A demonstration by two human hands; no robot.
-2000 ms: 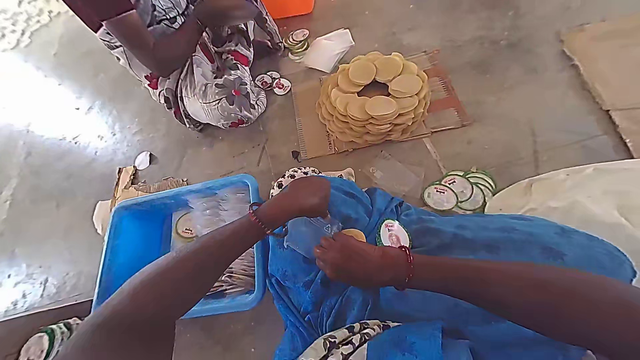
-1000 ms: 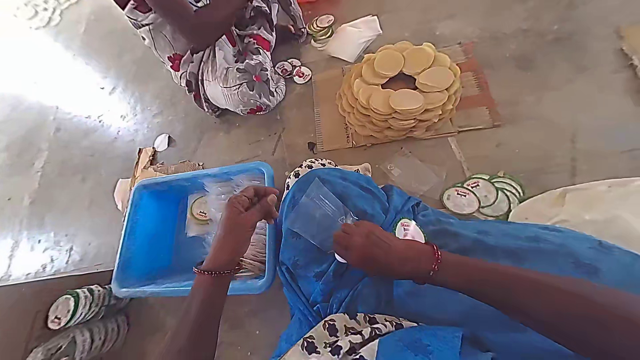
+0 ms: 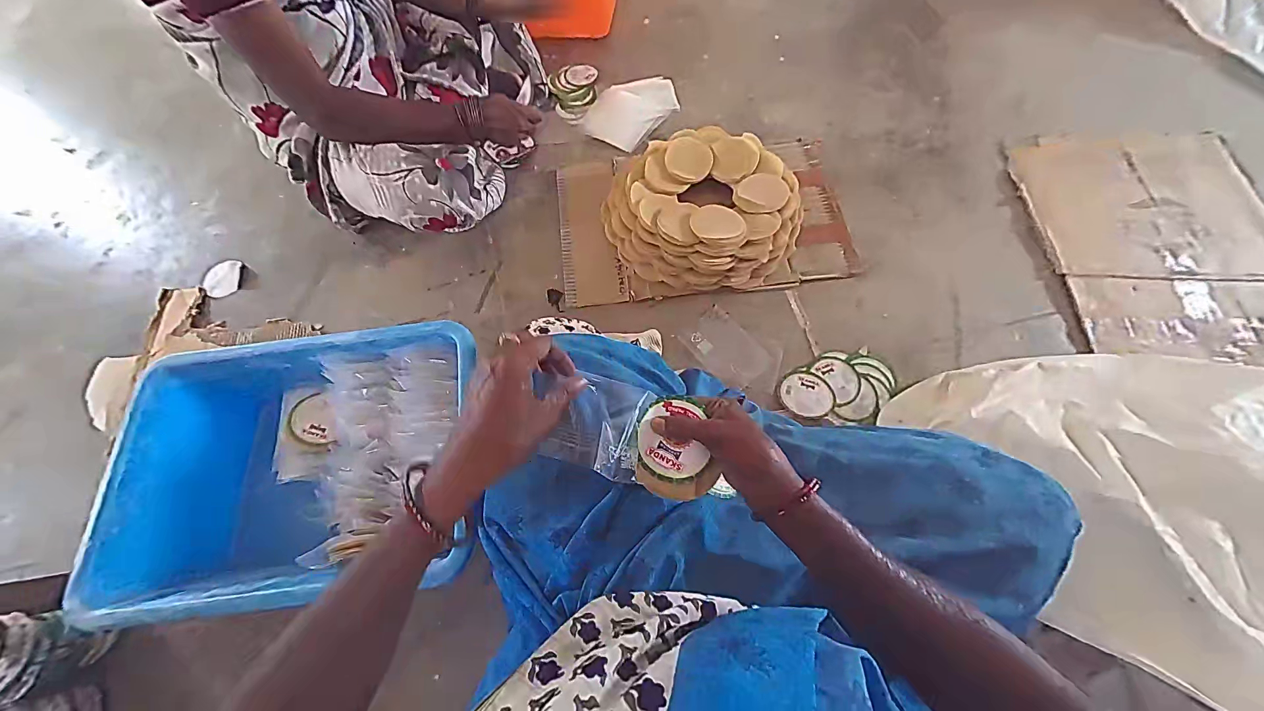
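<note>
My right hand (image 3: pixel 741 449) grips a round printed label (image 3: pixel 675 439) with a thin tan disc (image 3: pixel 681 488) under it, thumb on top. A clear plastic bag (image 3: pixel 592 425) lies open-ended against the label, over the blue cloth on my lap. At the bag's other side, my left hand (image 3: pixel 509 425) pinches its edge between thumb and fingers. Left of that hand, a blue plastic tub (image 3: pixel 197 474) holds many filled clear packets (image 3: pixel 380 434). Beyond my knees, a ring-shaped stack of thin tan discs (image 3: pixel 718 227) rests on flattened cardboard (image 3: pixel 592 252).
Round labels (image 3: pixel 834 380) and an empty clear bag (image 3: pixel 731 346) lie by my knee. A person (image 3: pixel 395 128) sits at the upper left near white sheets (image 3: pixel 632 111) and an orange container (image 3: pixel 575 15). Flat cardboard (image 3: pixel 1145 217) and pale sheeting (image 3: pixel 1145 494) are at the right.
My left hand has moved from over the tub to the bag. A label with a tan disc now shows plainly in my right hand, against the bag it held a second ago.
</note>
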